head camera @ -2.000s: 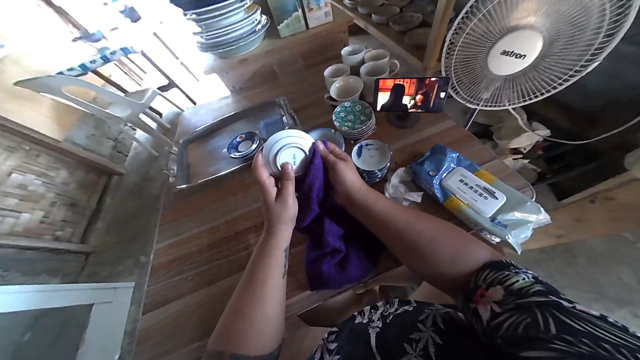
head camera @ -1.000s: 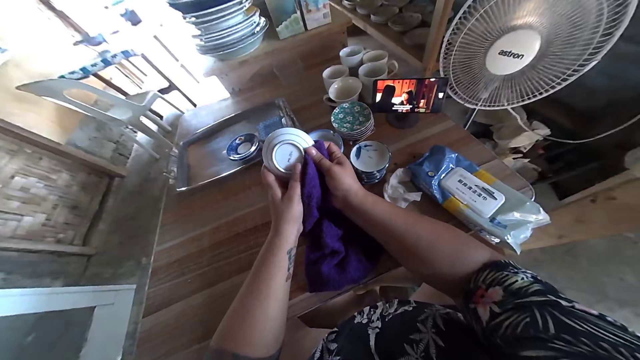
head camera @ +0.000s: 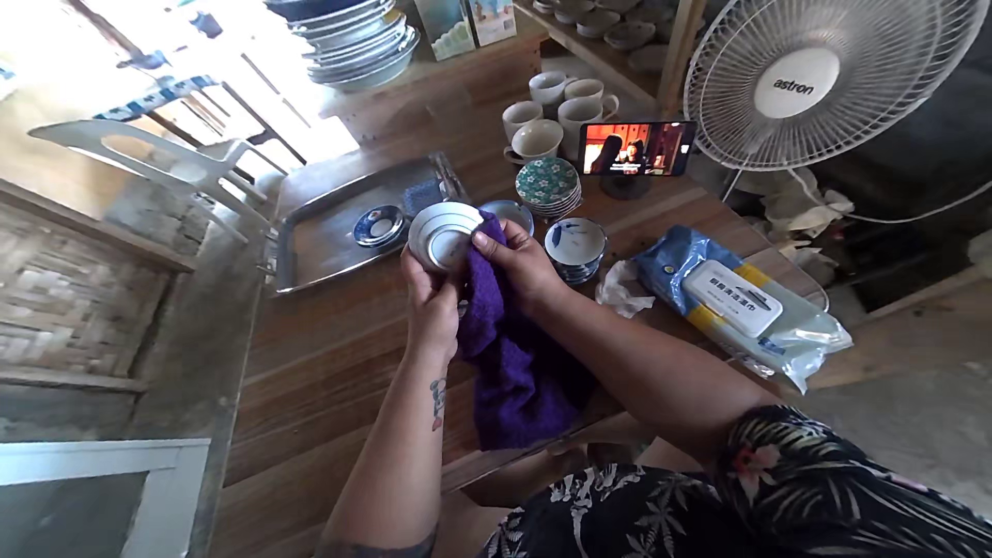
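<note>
My left hand (head camera: 434, 302) holds a small white ceramic bowl (head camera: 440, 232) by its lower left side, its underside and foot ring facing me. A purple cloth (head camera: 519, 380) is pinched in my right hand (head camera: 523, 260) against the bowl's right rim and hangs down over the table's near edge. Just behind the bowl lies a small dish (head camera: 511, 215), partly hidden by the hands. To the right stand a stack of blue-and-white bowls (head camera: 575, 244) and a stack of green floral bowls (head camera: 547, 184). Blue-patterned saucers (head camera: 380, 226) rest in a metal tray (head camera: 341, 273) at the left.
Several mugs (head camera: 536, 141) stand behind the stacks, beside a phone (head camera: 637, 149) on a stand. A crumpled white tissue (head camera: 622, 291) and a wet-wipes pack (head camera: 732, 298) lie at the right, near an electric fan (head camera: 798, 81). Large plates (head camera: 360, 43) are stacked at the back.
The bowl has tilted and turned in my hands since the earlier frames, with the cloth still held at its right side. The picture on the phone has changed.
</note>
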